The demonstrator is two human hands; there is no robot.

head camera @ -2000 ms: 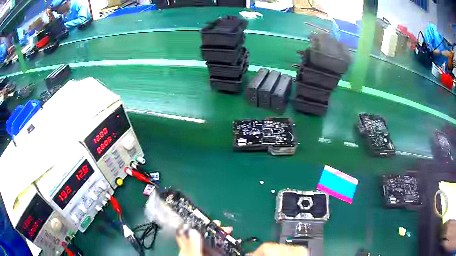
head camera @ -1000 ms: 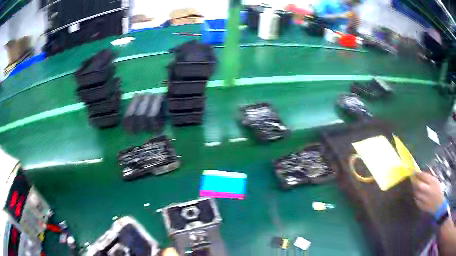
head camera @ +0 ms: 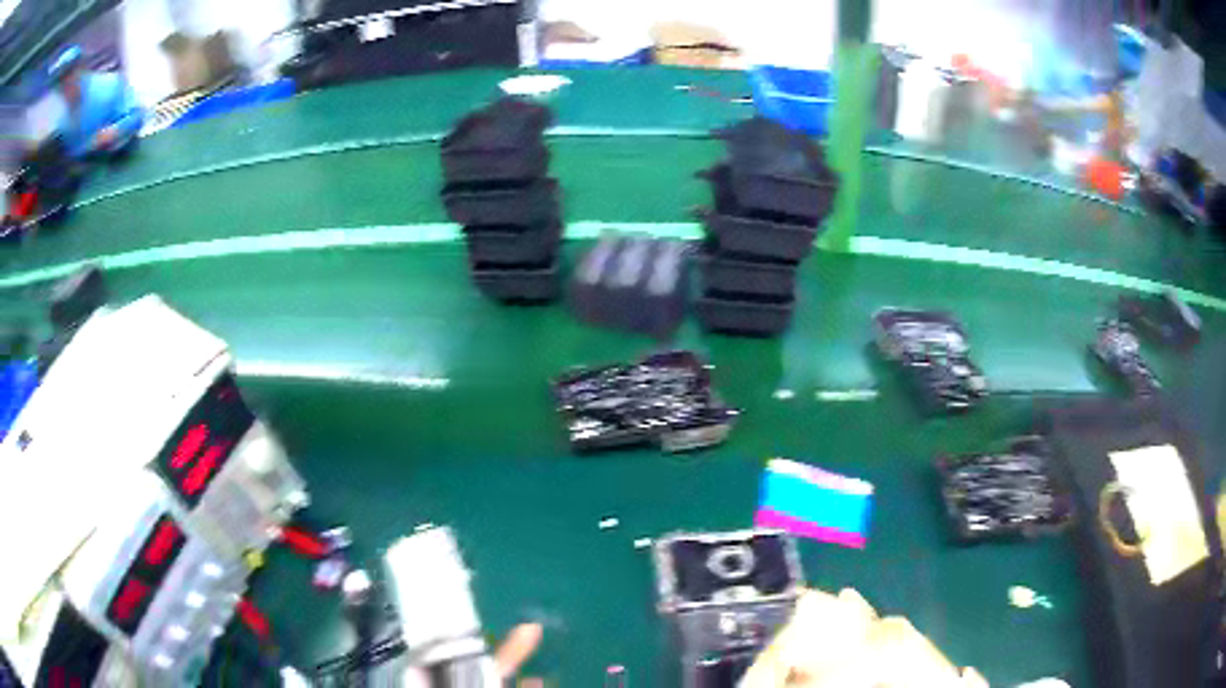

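Note:
A pale grey unit (head camera: 437, 598) is at the bottom, left of centre, blurred; its lens face does not show. My left hand (head camera: 516, 651) shows only as fingers at its lower right side, seemingly gripping it; the rest is cut off. A trail camera unit (head camera: 730, 571), with a lens ring in a grey-black frame, lies right of it, its lower panel cut off by the edge. My right hand (head camera: 861, 648) is blurred and pale at that unit's lower right, partly over it; whether it grips anything is unclear.
Power supplies (head camera: 128, 444) with red leads stand left. A circuit board assembly (head camera: 641, 401) lies mid-bench, others right. Two stacks of black housing shells (head camera: 764, 229) stand behind. A cyan-magenta card (head camera: 815, 503) lies right of centre. A black tray (head camera: 1123, 612) holds paper and a tape ring.
The view has swung right, then back left. The left unit showed its lens face a second ago and now shows a pale side. My right hand has appeared; the neighbour's hand at the papers is gone.

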